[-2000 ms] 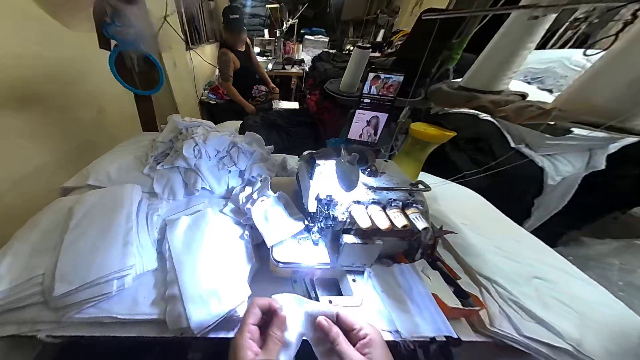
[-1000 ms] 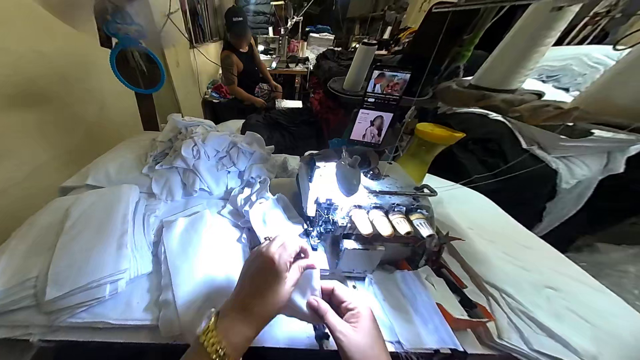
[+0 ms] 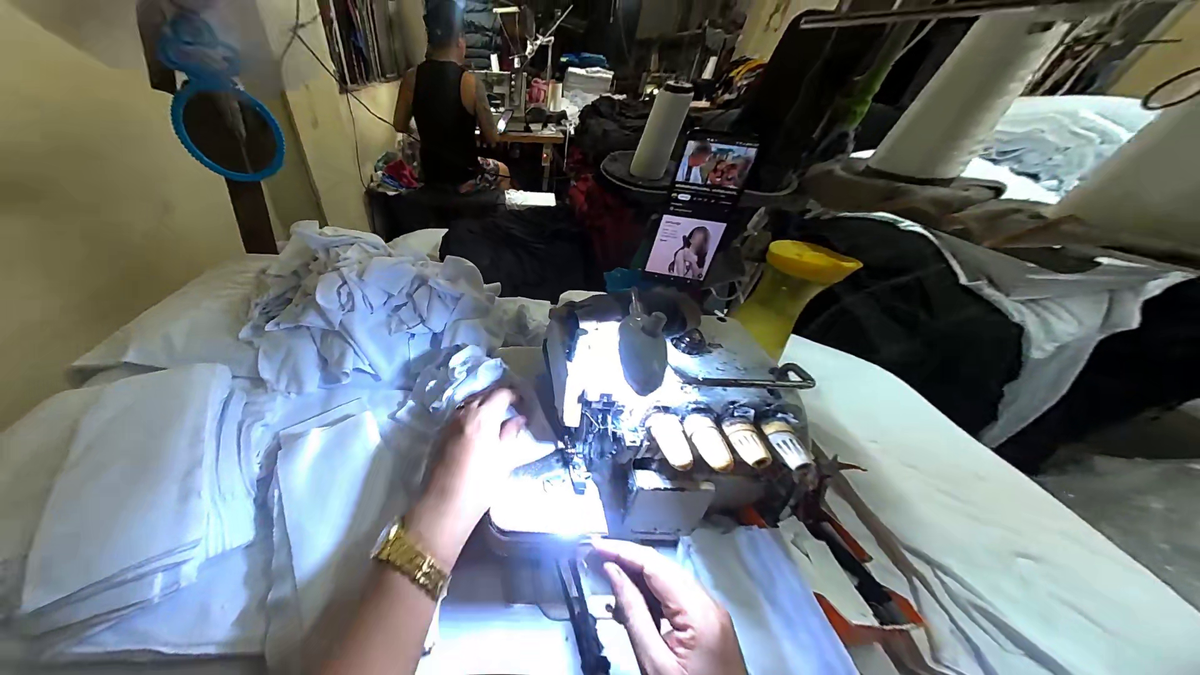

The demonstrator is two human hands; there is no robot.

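An overlock sewing machine with a bright lamp stands at the centre. My left hand, with a gold watch on its wrist, reaches to the left of the needle area and touches white fabric pieces; whether its fingers grip them is unclear. My right hand lies at the front edge of the machine's lit plate, thumb and forefinger near each other; glare hides whether cloth is between them. Folded white cloth panels lie left of my left forearm.
A heap of white cloth pieces and a folded stack lie at the left. Behind the machine are a phone, a thread cone and a yellow plastic jug. Orange-handled scissors lie at the right. A person sits farther back.
My left hand has moved from beside my right hand toward the fabric left of the needle area. The white piece between both hands no longer shows there. The person behind has turned away.
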